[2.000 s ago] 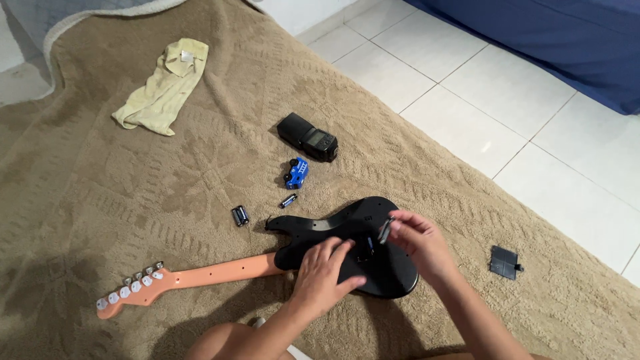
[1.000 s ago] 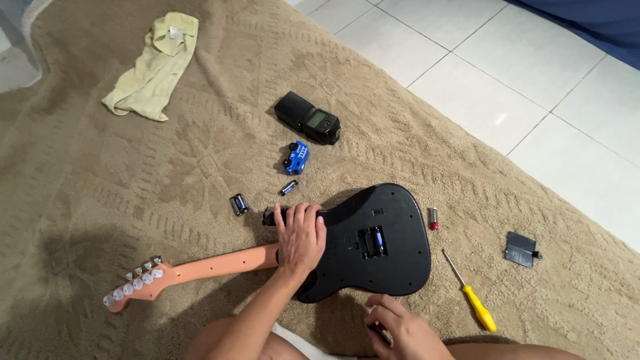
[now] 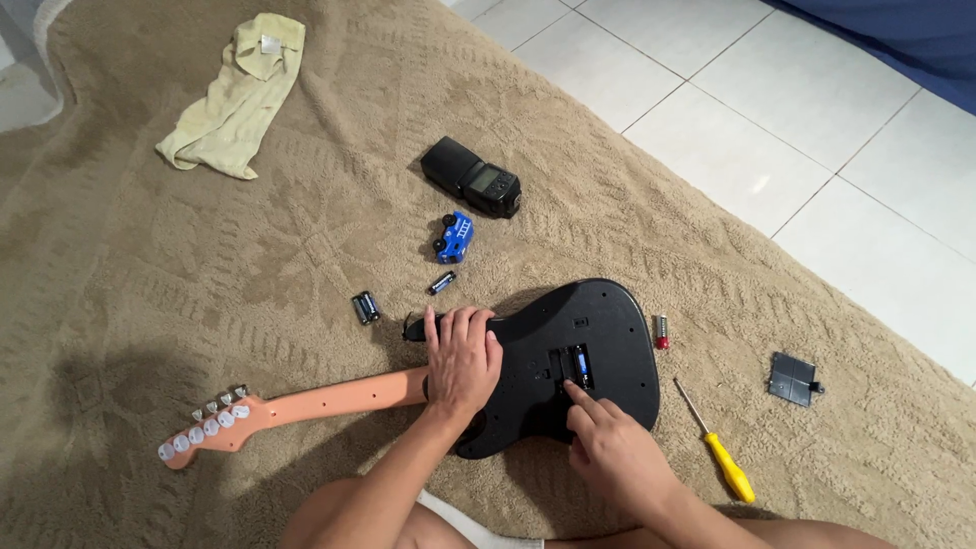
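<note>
A toy guitar with a black body (image 3: 534, 335) and an orange neck lies face down on the blanket. My left hand (image 3: 461, 358) rests flat on the body near the neck joint. My right hand (image 3: 610, 442) points its index finger into the lower edge of the battery compartment (image 3: 572, 367), where a blue-and-black battery (image 3: 583, 362) sits on the right side. A red-and-silver battery (image 3: 662, 332) lies just right of the body. Below it is a yellow-handled screwdriver (image 3: 728, 465), and farther right the black battery cover (image 3: 793, 379). More batteries (image 3: 366, 307) and a single battery (image 3: 441, 283) lie above the neck.
A blue toy car (image 3: 455, 238) and a black camera flash (image 3: 471, 177) lie beyond the guitar. A pale yellow cloth garment (image 3: 236, 99) is at the upper left. The brown blanket (image 3: 320, 221) ends along a diagonal edge, with white floor tiles (image 3: 747, 130) past it.
My right hand has come up from below the guitar to its battery compartment. Two seconds ago it was above the guitar body with a small dark thing in its fingers. My left hand stays on the guitar.
</note>
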